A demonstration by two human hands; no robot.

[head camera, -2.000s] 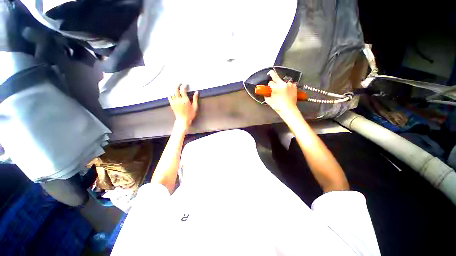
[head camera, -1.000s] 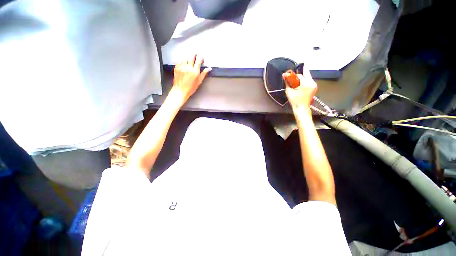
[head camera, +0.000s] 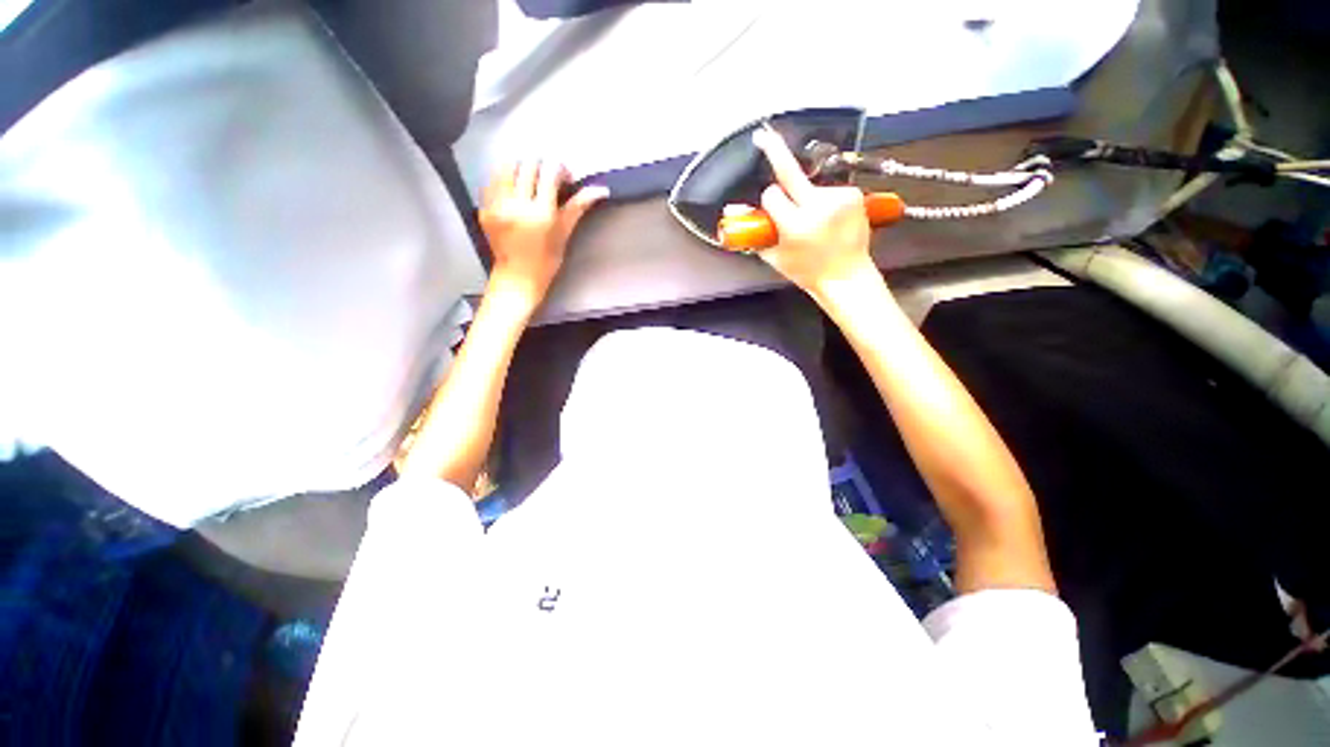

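A white garment panel point(head camera: 627, 95) lies on the ironing table, with a dark navy band point(head camera: 977, 114) along its near edge. My right hand point(head camera: 820, 231) is closed on the orange handle of the steam iron point(head camera: 715, 178). The iron's dark pointed plate faces left and covers part of the band. My left hand point(head camera: 533, 226) lies at the band's left end, fingers on the edge and thumb spread toward the iron. Whether it pinches the fabric cannot be told.
A stack of pale panels point(head camera: 219, 277) drapes at the left. The whitish ribbed hose point(head camera: 970, 209) loops right from the iron. A pale pole point(head camera: 1211, 324) slants at the right. Dark cloth point(head camera: 1065, 423) hangs below the table's grey-brown cover point(head camera: 627, 270).
The iron has moved left along the band toward my left hand, and its tip has turned to point left. My left hand stays at the band's left part. The camera view has shifted.
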